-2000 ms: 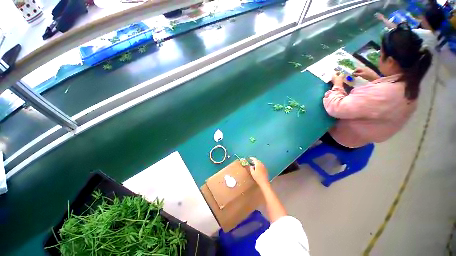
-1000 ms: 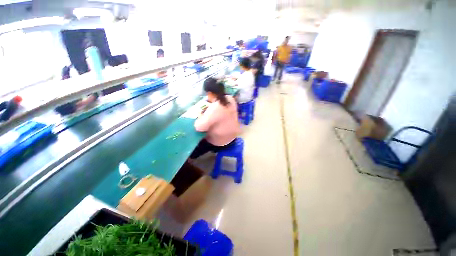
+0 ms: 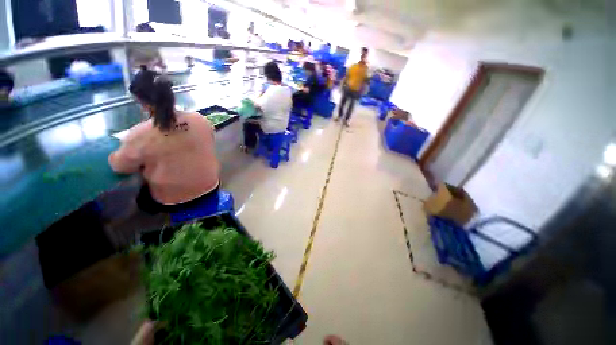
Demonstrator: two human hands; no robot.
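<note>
A black tray [image 3: 287, 311] heaped with bright green leafy sprigs [image 3: 209, 286] is at the bottom centre, beside the bench and above the floor. My left hand [image 3: 144, 333] is at the tray's near left side, gripping it, mostly cut off by the picture's bottom edge. My right hand [image 3: 333, 340] shows only as a small blurred bit at the bottom edge, right of the tray; its grip cannot be told.
A person in pink [image 3: 172, 158] sits on a blue stool at the green bench [image 3: 40, 195]. An open carton [image 3: 78, 242] is at lower left. More workers sit beyond. A person in yellow [image 3: 355, 77] stands in the aisle. A blue trolley [image 3: 459, 249] with a carton is right.
The view has swung from the bench to the aisle. The sprig tray has moved from over the white board to beside the bench. My right hand has left the brown pad.
</note>
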